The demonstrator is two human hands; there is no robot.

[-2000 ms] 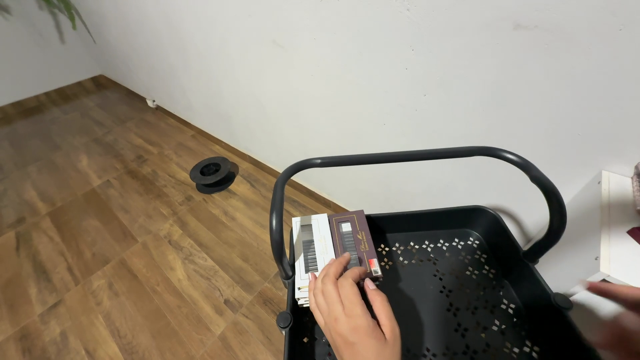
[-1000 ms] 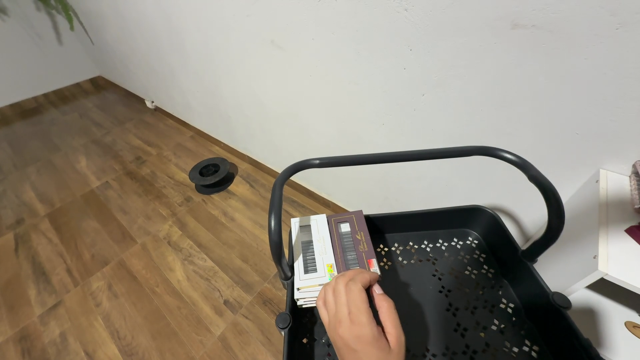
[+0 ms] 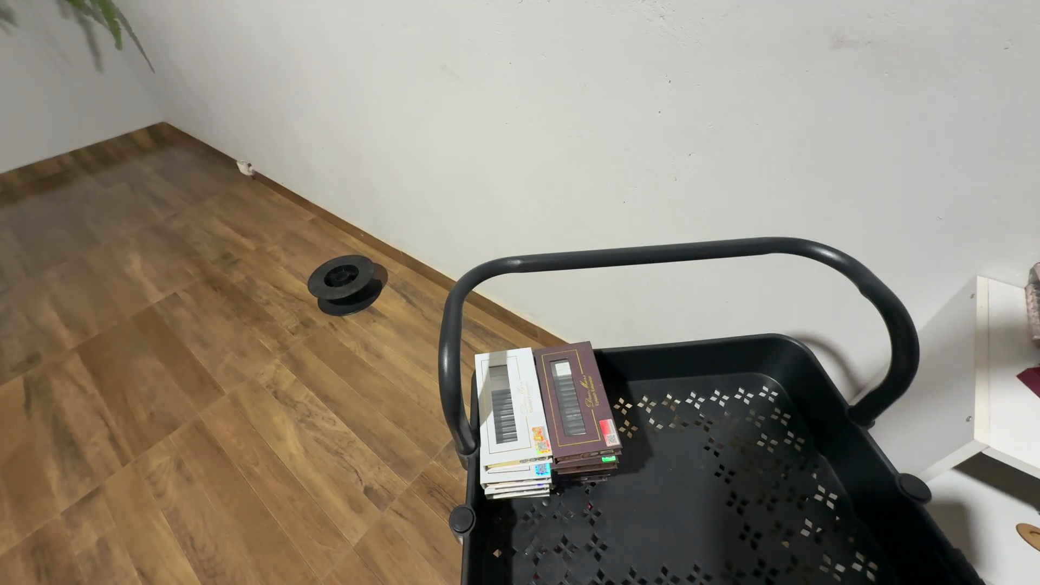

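Note:
Neither of my hands shows in the head view now. A stack of flat white boxes (image 3: pixel 528 406) with dark windows stands in the left back corner of a black plastic cart tray (image 3: pixel 691 361). Right beside it, on its right, is a stack of maroon boxes (image 3: pixel 597 398) with gold lettering and a similar window. Small coloured stickers mark the lower corners of the top boxes. The tray's floor has flower-shaped cut-outs, and a black tubular handle (image 3: pixel 650 257) arches over its back.
A black empty spool (image 3: pixel 341 278) lies on the wood-look floor (image 3: pixel 244 406) left of the cart. Behind the cart rises a white wall (image 3: pixel 569 146). A white shelf unit (image 3: pixel 981 366) stands at the right edge, and green leaves hang at the top left.
The hand that touched the maroon boxes has left the view, leaving both stacks standing in the tray. Another hand, at the right edge two seconds ago, is also out of sight.

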